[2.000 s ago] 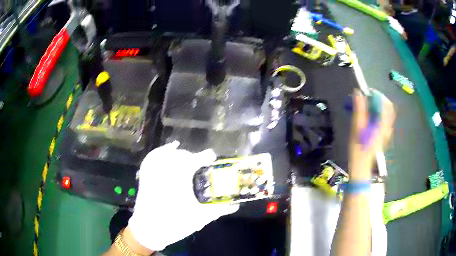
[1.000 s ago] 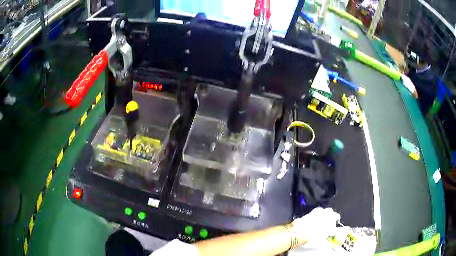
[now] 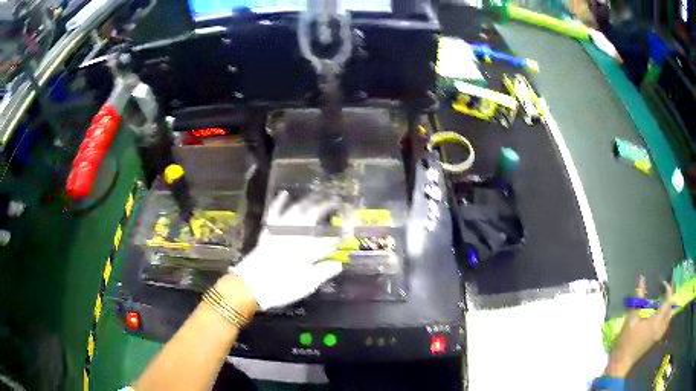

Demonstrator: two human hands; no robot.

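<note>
My left hand (image 3: 286, 267), in a white glove, reaches into the right bay of the test fixture (image 3: 381, 324). Its fingers hold the left end of a power supply board (image 3: 374, 243), partly hidden by the glove and the acrylic press plate (image 3: 374, 187). Another board (image 3: 210, 227) lies in the left bay under its clear cover. My bare right hand (image 3: 639, 336), with a blue wristband, is low at the right by the conveyor, with a purple marker pen (image 3: 641, 303) in its fingers. That hand is blurred.
The left toggle clamp's red handle (image 3: 93, 153) hangs down. Right of the fixture are a tape roll (image 3: 452, 151), a black pouch (image 3: 492, 218), a teal-capped item (image 3: 507, 159), stacked boards (image 3: 484, 101) and a white sheet (image 3: 534, 340). The green conveyor (image 3: 565, 114) runs along the right.
My left hand has moved from the white sheet at the lower right into the right bay, bringing a board. My right hand, out of view one second ago, shows at the lower right.
</note>
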